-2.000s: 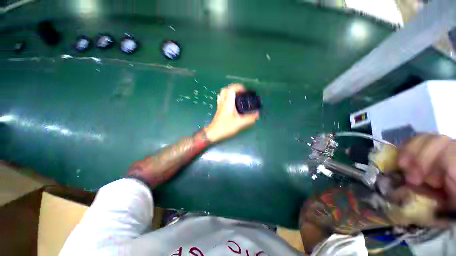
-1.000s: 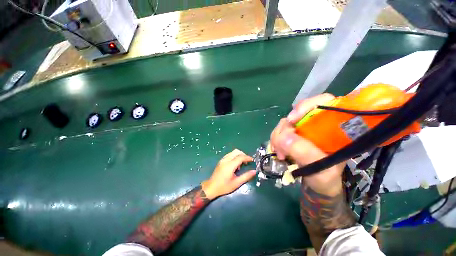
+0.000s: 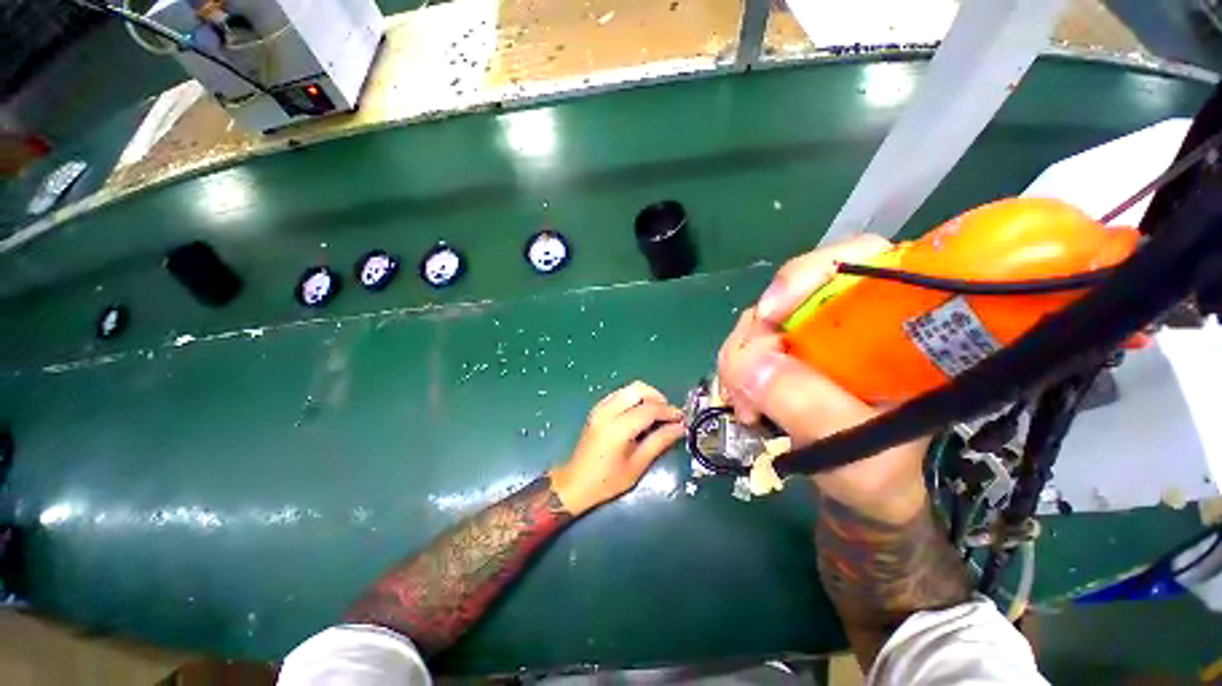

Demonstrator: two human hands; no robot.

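Observation:
My right hand (image 3: 818, 362) is closed around the orange electric screwdriver (image 3: 965, 302), which has a lime-green strip and a QR label. Its silver metal nose (image 3: 725, 441), with a black ring and tan tape, points down over the green belt (image 3: 402, 536). My left hand (image 3: 619, 442) is at the left side of the nose, fingers bent with the fingertips close to it. Whatever is under the nose or between my left fingertips is hidden, so I cannot tell if that hand holds something.
A black cylindrical housing (image 3: 665, 239) stands on the far belt. Several round whitish-faced parts (image 3: 442, 264) and a black cylinder (image 3: 204, 272) are left of it. Small screws (image 3: 541, 363) lie scattered. A grey post (image 3: 945, 121) crosses the far edge. Black cables (image 3: 992, 369) hang at the right.
The right hand has brought the screwdriver from the far right to the middle. The left hand has let go of a black housing, which stands on the far belt. The belt parts have shifted right in view.

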